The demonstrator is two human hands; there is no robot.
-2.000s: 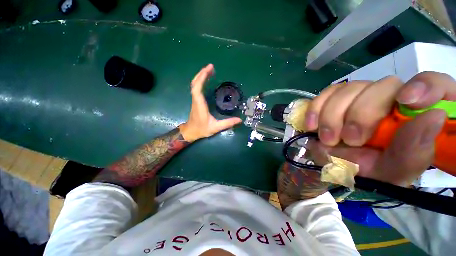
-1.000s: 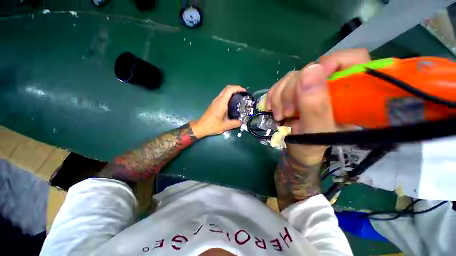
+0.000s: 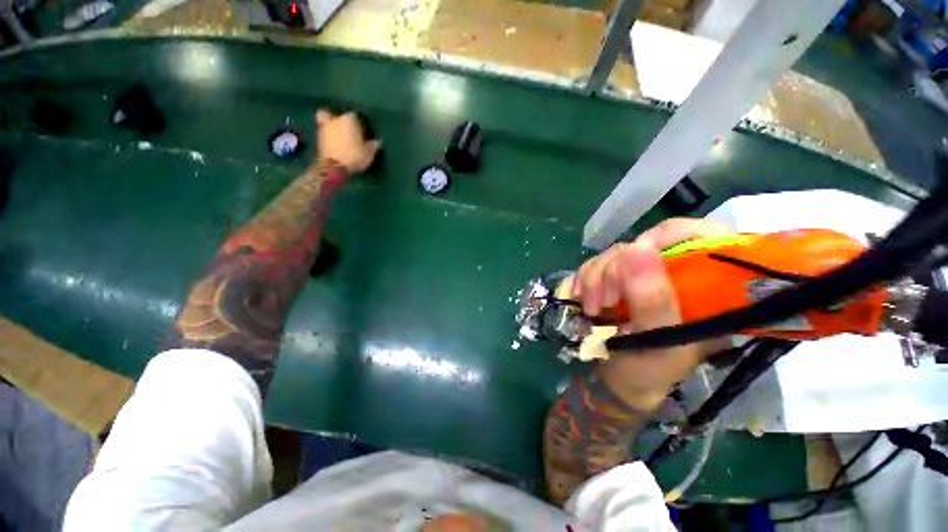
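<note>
My left hand (image 3: 348, 143) reaches to the far part of the green belt. It grips a black housing (image 3: 367, 129), which is partly hidden by the hand. My right hand (image 3: 634, 286) is closed around the front of the orange electric screwdriver (image 3: 774, 278). The metal screwdriver nose (image 3: 538, 312) points left over the belt, with no housing seen at it. A yellowish tape wad (image 3: 596, 344) is by my fingers. Another black housing (image 3: 324, 257) is mostly hidden behind my left forearm.
Round pale-faced pieces (image 3: 433, 179) and black housings (image 3: 465, 147) are at the back of the green belt (image 3: 447, 281). A pale metal post (image 3: 707, 120) slants across beyond the driver. The white feeder box (image 3: 852, 384) and black cables are at the right.
My left hand has moved from the screwdriver nose to the far left part of the belt with a housing. The view has shifted up; my right hand still holds the driver.
</note>
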